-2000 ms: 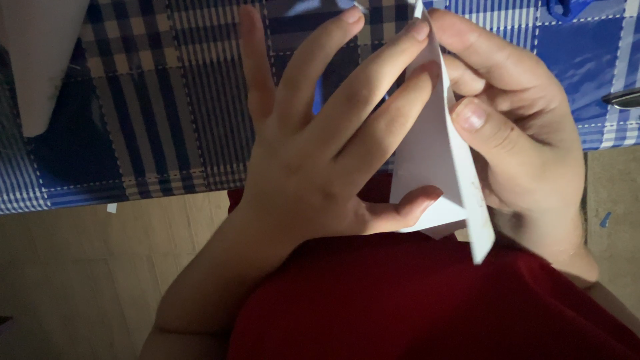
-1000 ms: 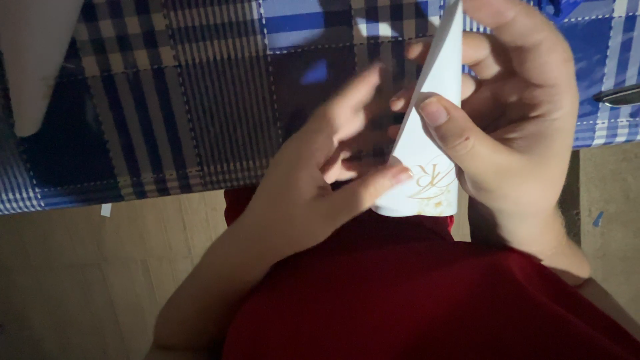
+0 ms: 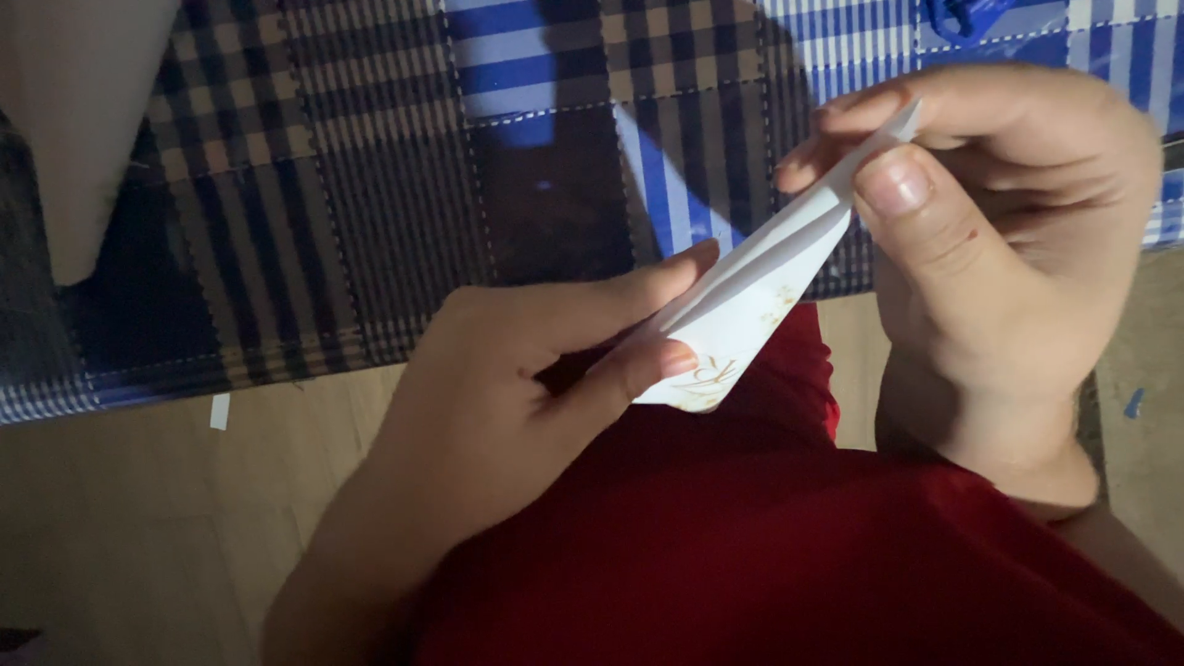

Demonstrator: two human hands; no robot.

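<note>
A white paper cone [image 3: 740, 305] with gold printed decoration is held slanting between both hands, above my lap and the table's near edge. My left hand [image 3: 555, 370] pinches its wide lower end between thumb and fingers. Near the pointed upper end, my right hand [image 3: 999, 213] grips the paper between thumb and index finger, its other fingers curled behind. A folded edge runs lengthwise along the cone's upper side. The far side of the paper is hidden.
A plaid blue, black and tan tablecloth [image 3: 388, 185] covers the table. A large pale tapered object [image 3: 83, 111] is at the upper left, a blue object [image 3: 967, 18] at the top right. A white scrap [image 3: 219, 412] and a small blue bit [image 3: 1134, 402] lie on the floor.
My left hand, spread over the paper and then loose beside it, now grips its wide end. The cone has tilted, its tip now pointing to the upper right.
</note>
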